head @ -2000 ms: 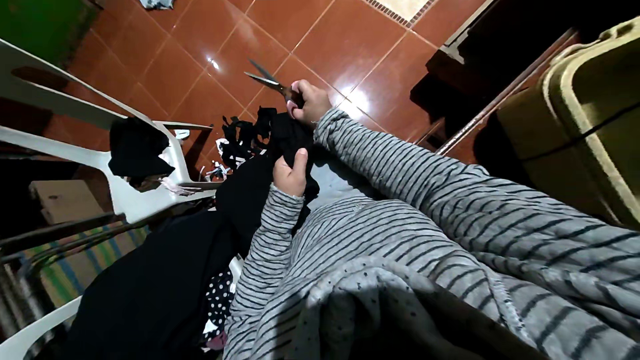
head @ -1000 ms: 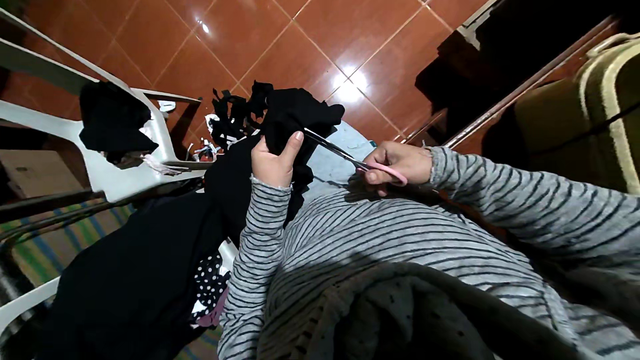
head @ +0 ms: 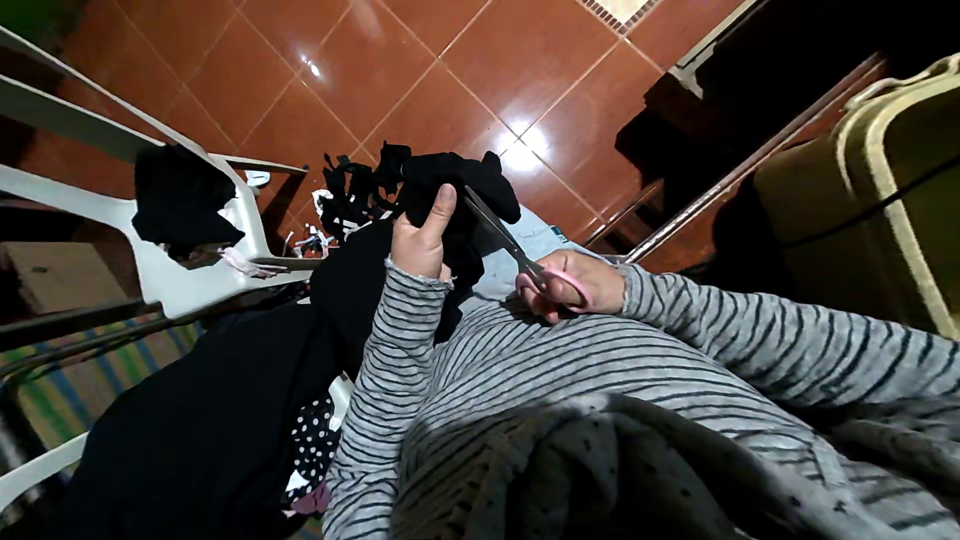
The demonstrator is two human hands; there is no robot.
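Note:
My left hand (head: 420, 244) grips a piece of black fabric (head: 457, 176), thumb on top and the other fingers mostly hidden. In my right hand (head: 574, 285) is a pair of scissors (head: 517, 255) with pink handles, my fingers through the loops. The blades point up and left, their tips at the black fabric just right of my left thumb; they look nearly closed. More black cloth (head: 225, 405) spreads over the lower left. Beyond my left hand lie black fabric scraps (head: 356, 180), with small white pieces near them.
On the left, a white plastic chair (head: 180, 289) bears a bunched black cloth (head: 180, 199). A cardboard box (head: 64, 274) stands behind it. Polka-dot fabric (head: 311, 439) lies beside my left sleeve. At the right is an olive-coloured case (head: 825, 180) with pale edging, and tiled floor (head: 420, 82) lies ahead.
Two seconds ago the scissors were raised beyond the fabric, blades pointing left. My right hand has since come back toward my body, and the blades now point up and left at the fabric.

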